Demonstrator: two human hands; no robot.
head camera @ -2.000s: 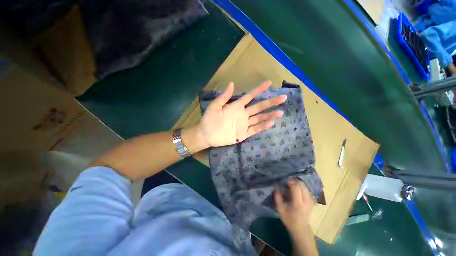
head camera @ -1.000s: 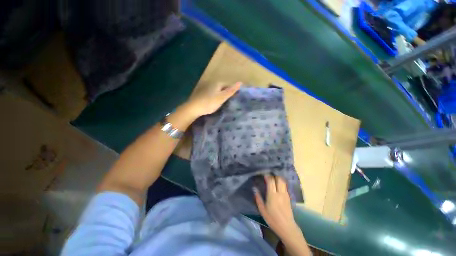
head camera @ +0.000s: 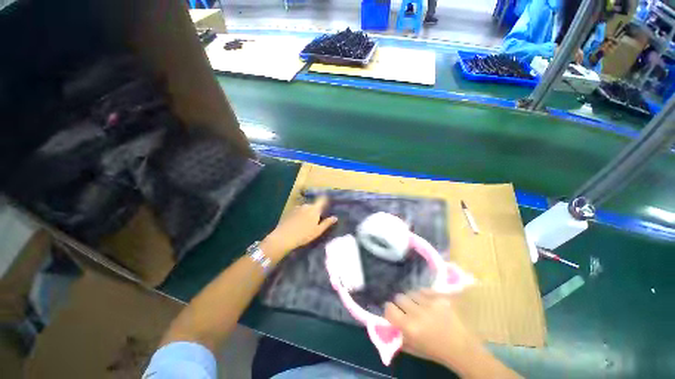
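A pink and white cat-ear headset [head camera: 385, 233] is over a dark grey protective bag [head camera: 296, 277] on the tan cardboard sheet [head camera: 511, 259]. Its ear cups point away from me and its ears point toward me. My right hand [head camera: 422, 320] is closed around the headband between the two ears; the fingertips are blurred. My left hand [head camera: 302, 224] lies on the upper left part of the bag, thumb apart from the fingers. Whether it pinches the bag cannot be told.
An open carton [head camera: 200, 89] with dark bags [head camera: 185, 181] stands at left. A pen or small knife [head camera: 469, 217] lies on the cardboard. A white bottle [head camera: 556, 226], a thin red-ended tool [head camera: 559, 257] and a pale strip [head camera: 563, 292] lie right. A metal post [head camera: 564, 52] rises behind.
The headset has come into view in my right hand, where that hand was at the bag's near end before. The bag looks flatter. The view has tilted up toward the conveyor.
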